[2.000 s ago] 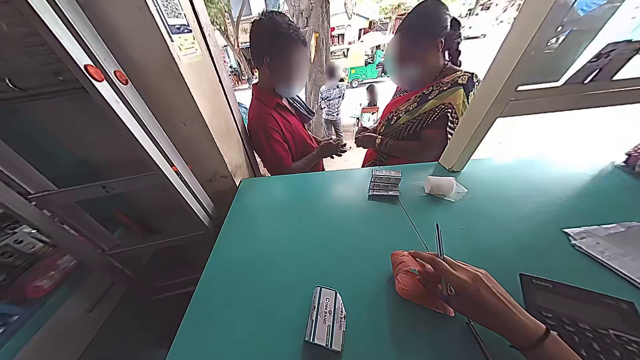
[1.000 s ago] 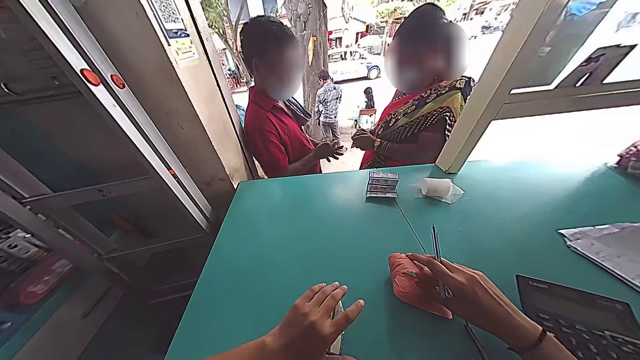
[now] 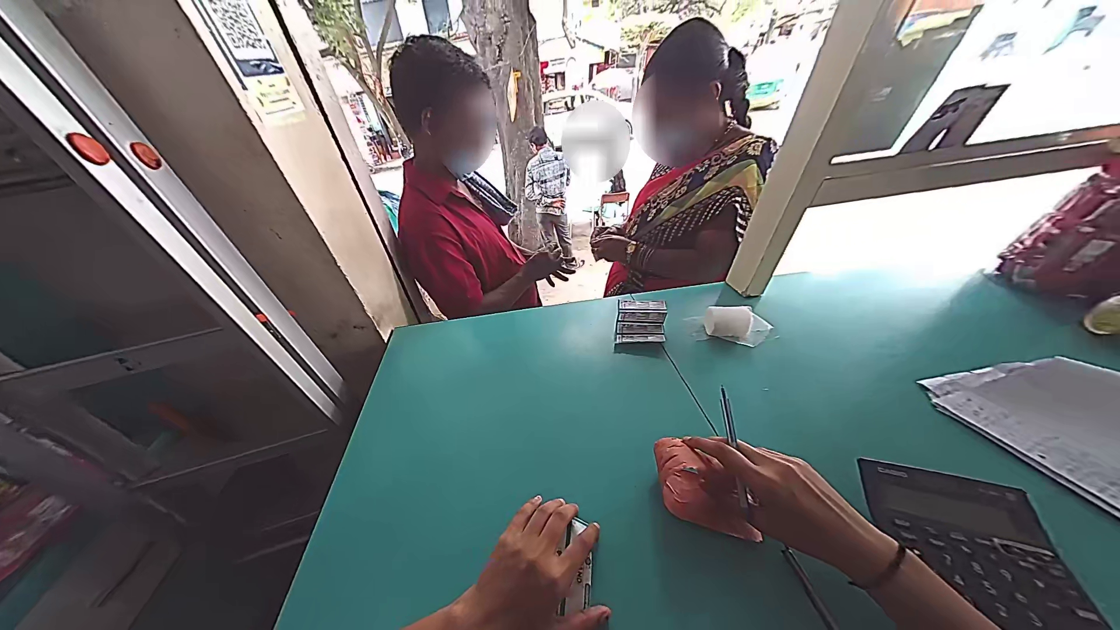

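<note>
My left hand (image 3: 534, 564) lies over a small white printed box (image 3: 577, 569) on the green countertop (image 3: 455, 420), fingers and thumb around it. A pen (image 3: 729, 429) stands upright between the fingers of my right hand (image 3: 770, 490), which rests against a crumpled orange-red pouch or wrapped packet (image 3: 691, 490). Whether that hand also grips the packet cannot be told. Farther back sit a short stack of small boxes (image 3: 640, 321) and, to its right, a white roll on clear plastic (image 3: 729, 322).
At the right are a black calculator (image 3: 962, 507) and a sheaf of papers (image 3: 1041, 420). A dark cable or rod (image 3: 807, 586) lies by my right wrist. Two people (image 3: 464, 236) stand beyond the counter's far edge. A window frame (image 3: 787, 157) rises at the back right, a metal-framed cabinet (image 3: 175, 219) at the left.
Two seconds ago the white box lay uncovered on the counter; my left hand has come in and is over it. My right hand with the pen has stayed at the packet.
</note>
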